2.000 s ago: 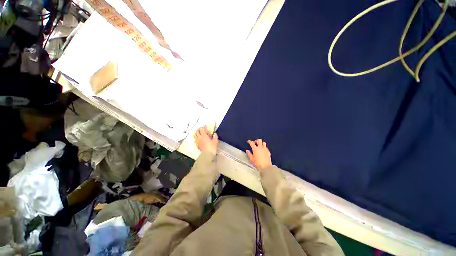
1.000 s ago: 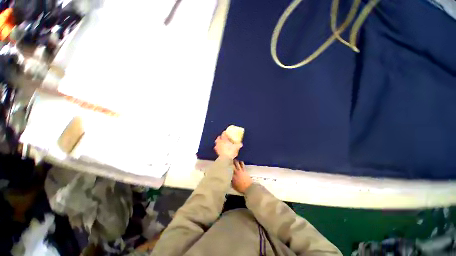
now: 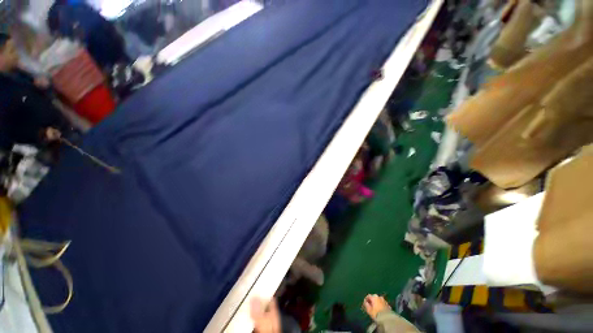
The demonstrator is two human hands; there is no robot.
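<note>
Navy cloth (image 3: 214, 143) covers the long table, with long creases and folds across it. Its near edge runs diagonally beside the pale table edge (image 3: 312, 201). My left hand (image 3: 263, 317) is at the bottom, over the pale table edge, blurred and partly cut off; whether it holds anything cannot be told. My right hand (image 3: 375, 306) is over the green floor, off the table, small, its fingers curled with nothing visible in them. The yellow block is not visible. Pale cable loops (image 3: 65, 279) lie at the cloth's left.
At the far left a person in dark clothes (image 3: 26, 97) holds a thin stick (image 3: 91, 156) over the cloth. A red container (image 3: 94, 97) stands beyond the table. Right of the green floor aisle (image 3: 383, 227) are brown pattern sheets (image 3: 520, 110), scraps and yellow-black stripes (image 3: 481, 294).
The view has swung right along the table and aisle. The white sheets left the picture. My left hand had the yellow block over the cloth; now no block shows. My hands are farther apart.
</note>
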